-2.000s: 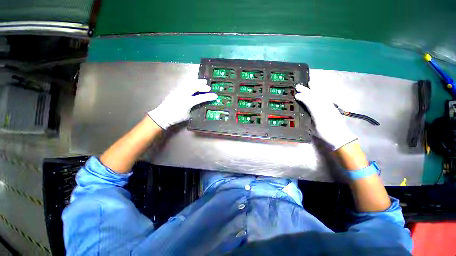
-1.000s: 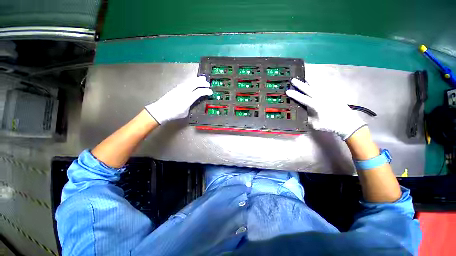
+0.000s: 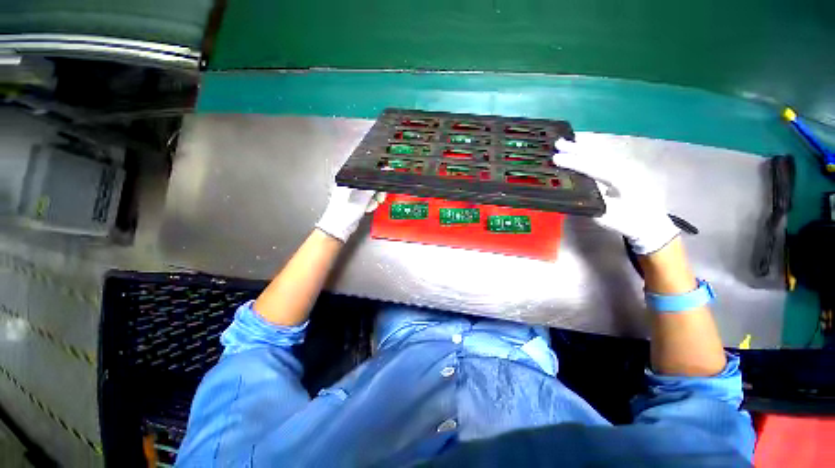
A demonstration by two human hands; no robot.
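The black slotted carrier [image 3: 476,193] is raised and tilted above the red pad [image 3: 540,239], its near edge lifted. My left hand [image 3: 346,212], in a white glove, holds its near left corner from below. My right hand [image 3: 632,196], also gloved, grips its right side. Three green circuit boards lie in a row on the pad's near strip, one of them a middle board [image 3: 459,216]. More green boards and red pad show through the carrier's windows. The cutters [image 3: 683,224] lie on the metal plate, mostly hidden behind my right hand.
The metal plate [image 3: 247,201] lies before the green belt [image 3: 458,32]. A long black object [image 3: 775,215] and a blue stick with a yellow end [image 3: 809,137] are at right. A black tote [image 3: 183,338] is at lower left, a red bin [image 3: 795,441] at lower right.
The carrier has come up off the pad and tilted, uncovering the near row of boards. My left hand has moved down to the carrier's near left corner. My right hand still grips the right side.
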